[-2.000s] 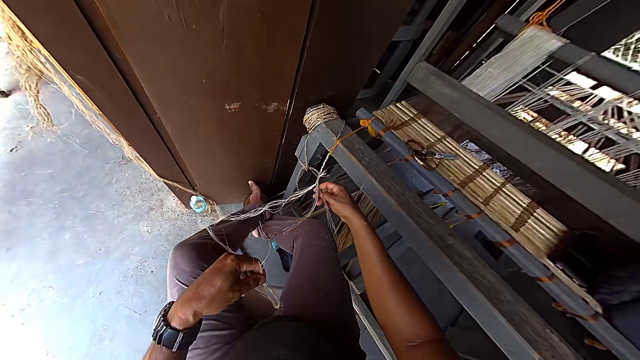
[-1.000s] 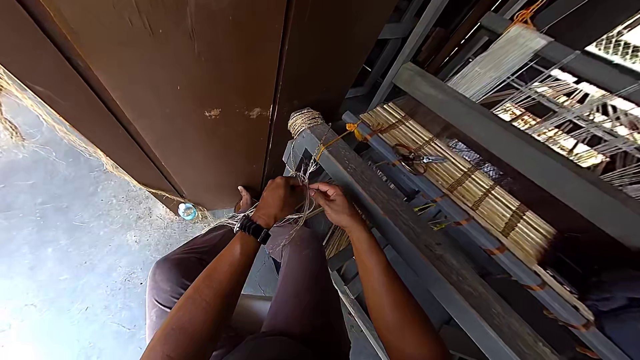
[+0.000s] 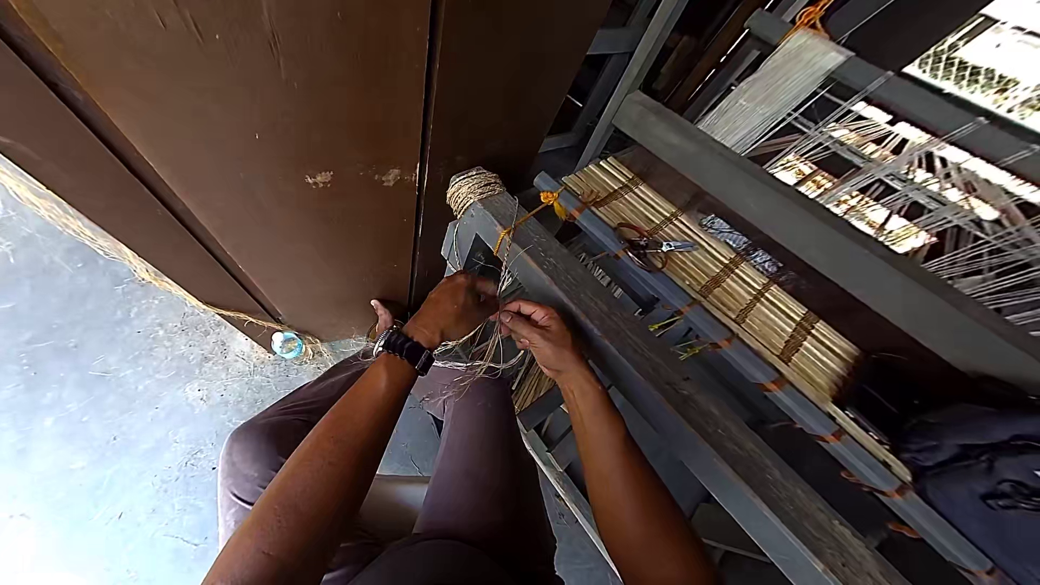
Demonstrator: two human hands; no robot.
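Note:
Both hands meet over my knee, beside the end of a grey wooden loom beam (image 3: pixel 617 325). My left hand (image 3: pixel 457 307), with a black watch on its wrist, has its fingers on pale fibre strands (image 3: pixel 487 349). Thumb and forefinger of my right hand (image 3: pixel 540 329) pinch the same strands just to the right. The strands run up towards the beam end, and loose ends hang under the hands. Twine is wound in a coil (image 3: pixel 474 191) round the beam's end, and an orange cord (image 3: pixel 528 219) is tied near it.
Scissors (image 3: pixel 650 246) lie on a mat of bound thin sticks (image 3: pixel 723 280) at the right. Behind stand loom frame bars and white warp threads (image 3: pixel 772 89). A brown panel (image 3: pixel 325 146) rises ahead. Long fibres trail along its foot past a small clear bluish object (image 3: pixel 287 344) on the floor.
My left hand has moved from low over my lap up to the strands beside my right hand. Since one second ago, both hands have stayed close together there.

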